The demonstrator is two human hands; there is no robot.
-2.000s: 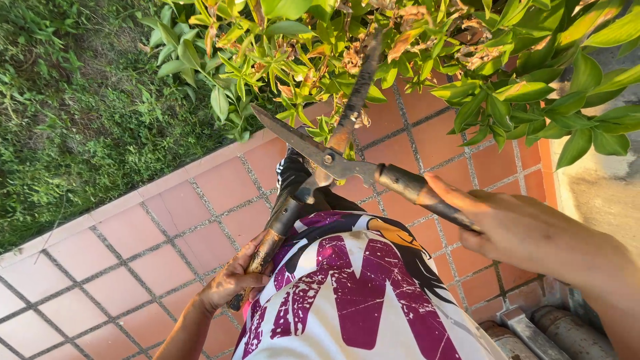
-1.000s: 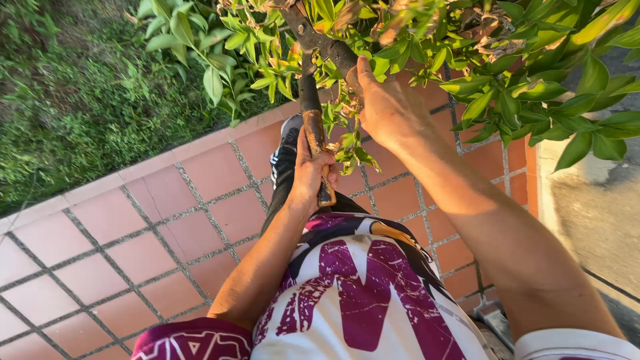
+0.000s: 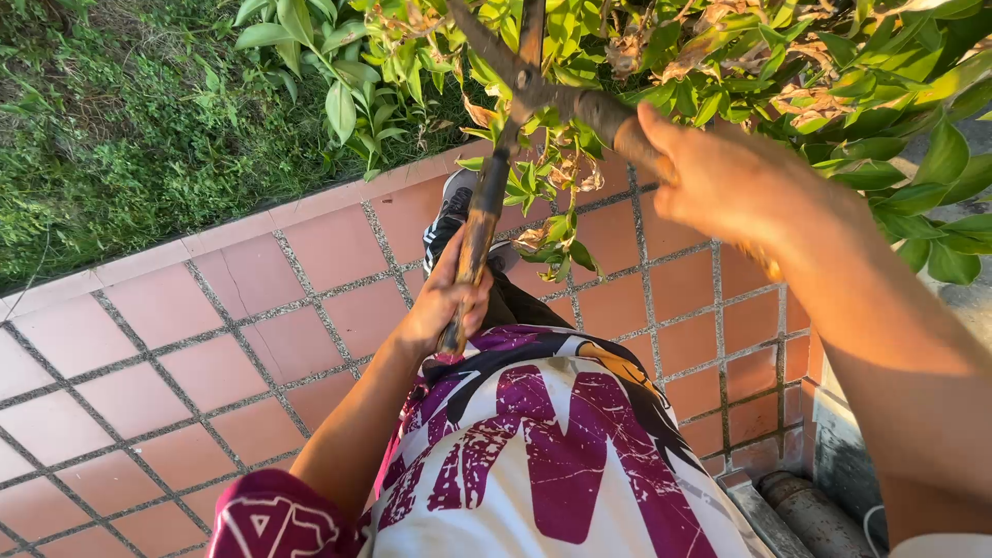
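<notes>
A pair of hedge shears (image 3: 528, 84) with worn wooden handles reaches into a leafy shrub (image 3: 697, 62) at the top of the view. My left hand (image 3: 449, 298) grips the lower end of the left handle, in front of my shirt. Around the right handle my right hand (image 3: 697, 174) is closed, its outline a little blurred. The handles stand apart in a V, and the blades cross at the pivot bolt, their tips cut off by the top edge. Dry brown leaves (image 3: 570, 170) hang just right of the left handle.
Reddish floor tiles (image 3: 256, 349) lie below, bordered by a raised edge (image 3: 232, 231) with grass (image 3: 139, 155) beyond. A shoe (image 3: 457, 194) shows beneath the shears. At the lower right a rusty metal cylinder (image 3: 818, 508) lies beside a concrete surface.
Both hands still hold the shears. Since two seconds ago the shears have moved up, further into the shrub, and their handles have come closer together.
</notes>
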